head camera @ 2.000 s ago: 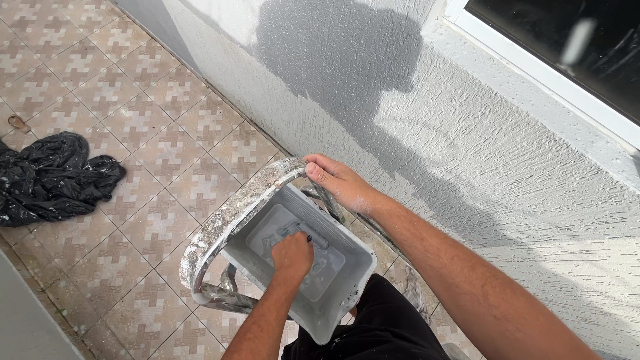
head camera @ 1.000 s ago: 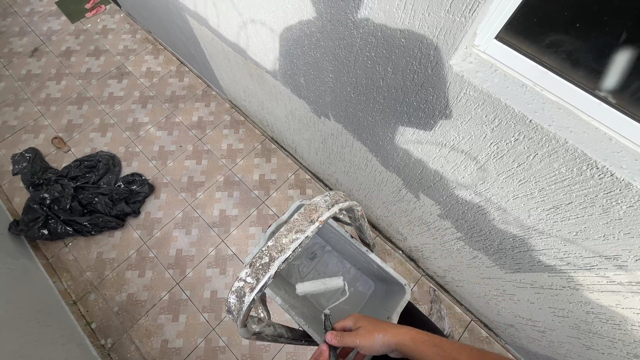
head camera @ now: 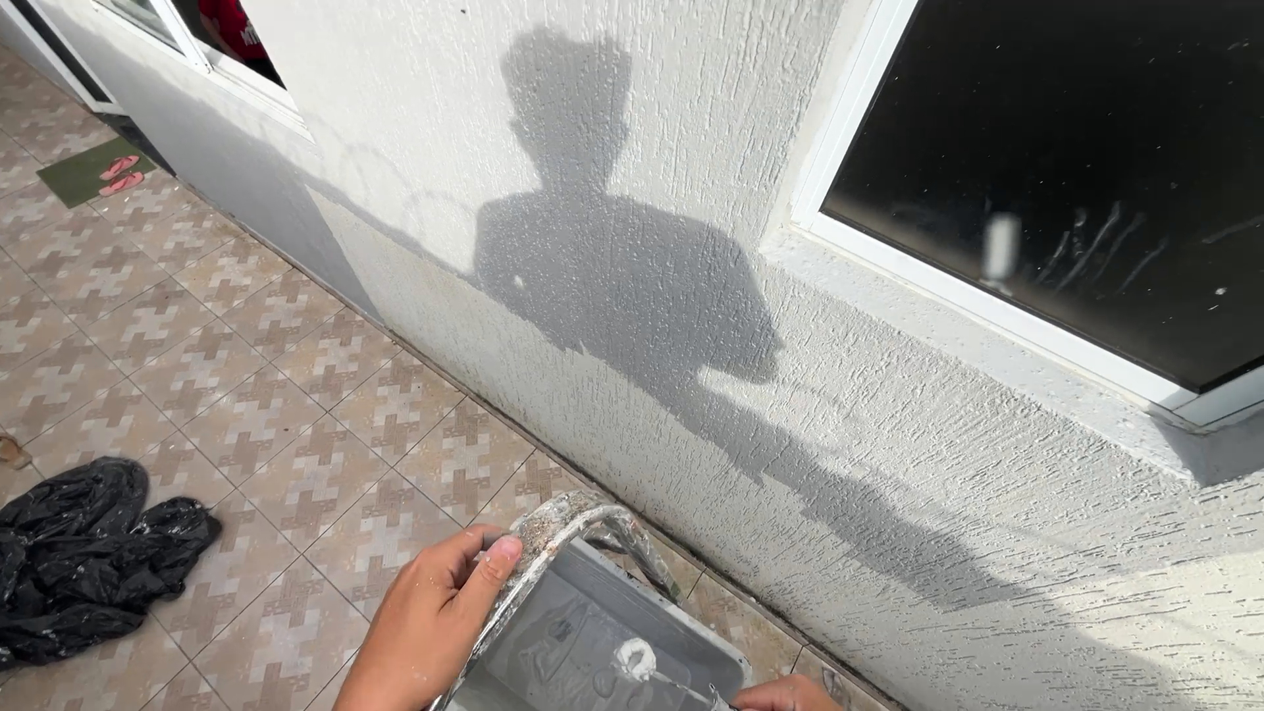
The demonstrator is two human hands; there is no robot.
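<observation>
My left hand [head camera: 434, 612] grips the paint-crusted rim of a round stool or frame [head camera: 563, 523] at the bottom centre. Against that frame sits a grey plastic paint tray [head camera: 592, 622] with pale, wet paint marks inside. A small white paint roller [head camera: 635, 659] is over the tray, seen nearly end-on. Its thin wire leads right to my right hand [head camera: 790, 694], which is shut on the handle and partly cut off by the lower edge of the view.
A textured white wall [head camera: 444, 336] runs beside the tray, with a white-framed window [head camera: 997, 286] at right. On the tiled floor [head camera: 296, 474] lie a crumpled black plastic sheet [head camera: 89, 563] and, farther off, a green mat [head camera: 74, 178] with pink flip-flops [head camera: 121, 175].
My left hand has come into view on the frame's rim. The roller has turned from side-on to nearly end-on over the tray. The view has tilted up along the wall.
</observation>
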